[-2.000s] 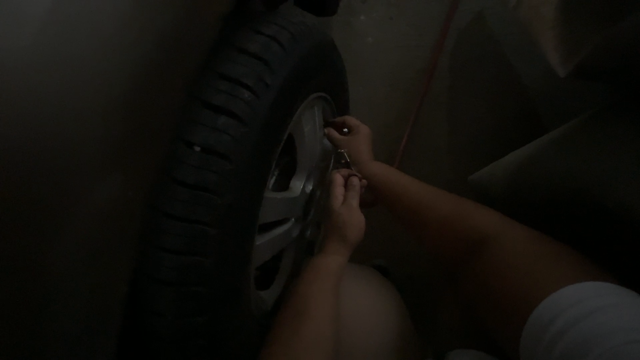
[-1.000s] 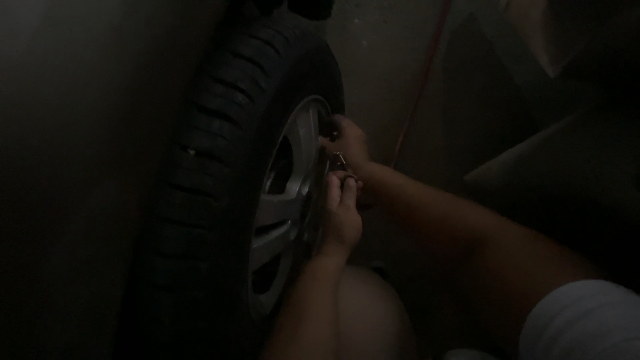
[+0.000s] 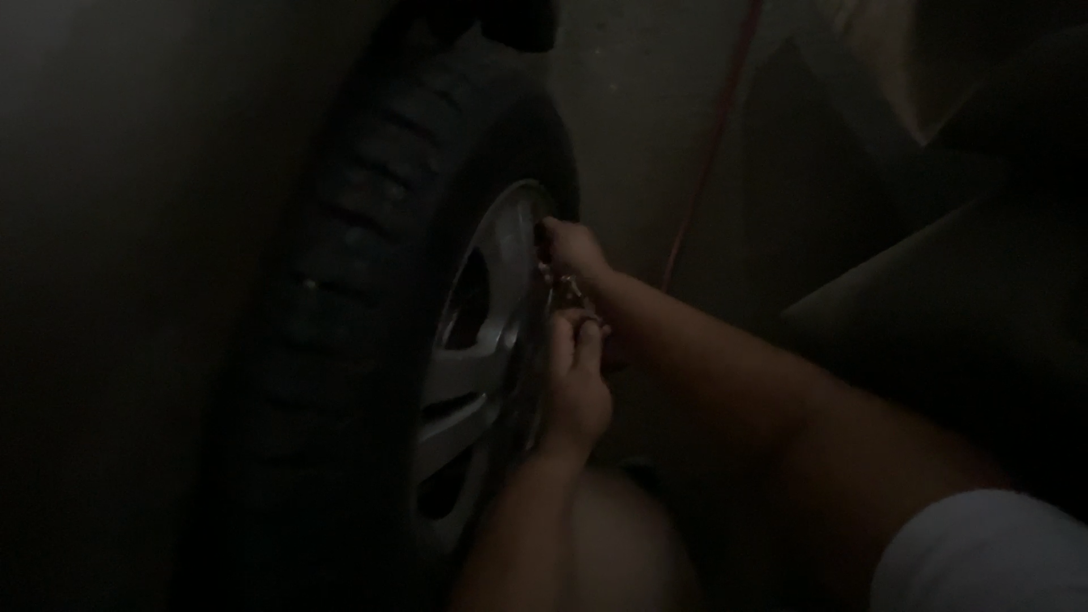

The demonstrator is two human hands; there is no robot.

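A car wheel with a black treaded tire (image 3: 340, 280) and a grey spoked alloy rim (image 3: 463, 361) stands upright at the left centre. My left hand (image 3: 582, 382) is beside the rim's outer face, its fingers closed around a small object with a metallic glint (image 3: 571, 287) that is too dark to name. Just above it, my right hand (image 3: 574, 246) is at the upper right edge of the rim, fingers bent towards the rim. What the right fingertips touch is hidden in shadow.
Behind the wheel a thin red hose or cable (image 3: 710, 161) runs down across the dark floor (image 3: 629, 102). Pale-edged flat shapes (image 3: 884, 255), not clearly identifiable, lie at the right. My knee (image 3: 625, 535) is below the hands. The whole scene is very dim.
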